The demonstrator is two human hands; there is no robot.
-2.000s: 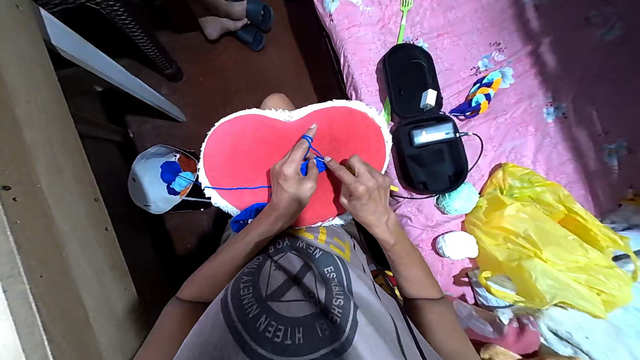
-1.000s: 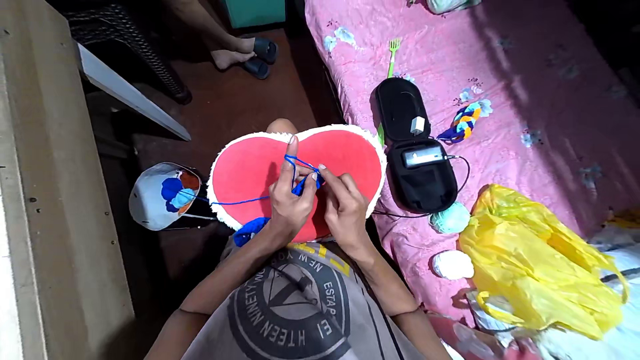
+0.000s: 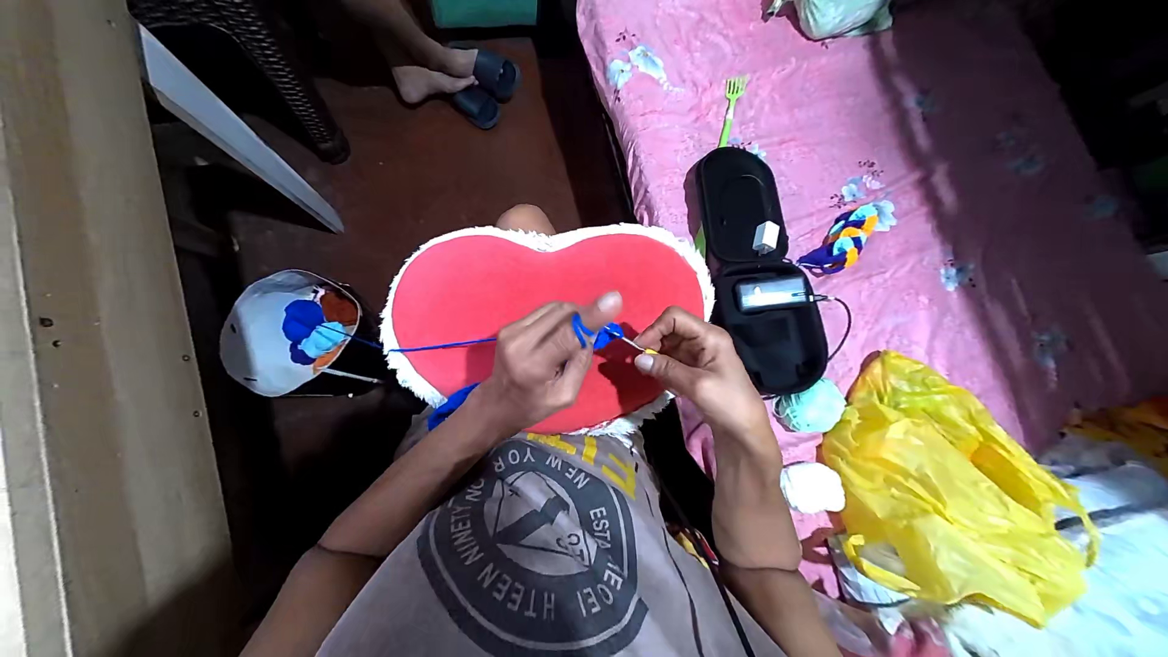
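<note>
Above a red heart-shaped cushion (image 3: 474,292) with white fluffy trim, my left hand (image 3: 547,360) pinches a small piece of blue crochet work (image 3: 606,338), its yarn looped round a finger. My right hand (image 3: 693,360) holds a thin metal crochet hook (image 3: 630,342) with a yellow part at the fingers; its tip meets the blue work. A blue strand (image 3: 443,346) runs left from my left hand towards balls of yarn (image 3: 310,330) in a white container (image 3: 246,338). More blue material (image 3: 451,406) lies by my left forearm, partly hidden.
On the pink floral sheet (image 3: 894,182) lie an open black case (image 3: 771,351) with a cabled device, a green fork (image 3: 732,109), a braided yarn piece (image 3: 844,239), pale yarn balls (image 3: 810,406) and a yellow plastic bag (image 3: 949,493). Another person's feet (image 3: 438,78) are beyond the cushion.
My right hand has drawn away to the right from my left hand, and the hook's metal shaft now shows between them. The blue loop stays on my left hand.
</note>
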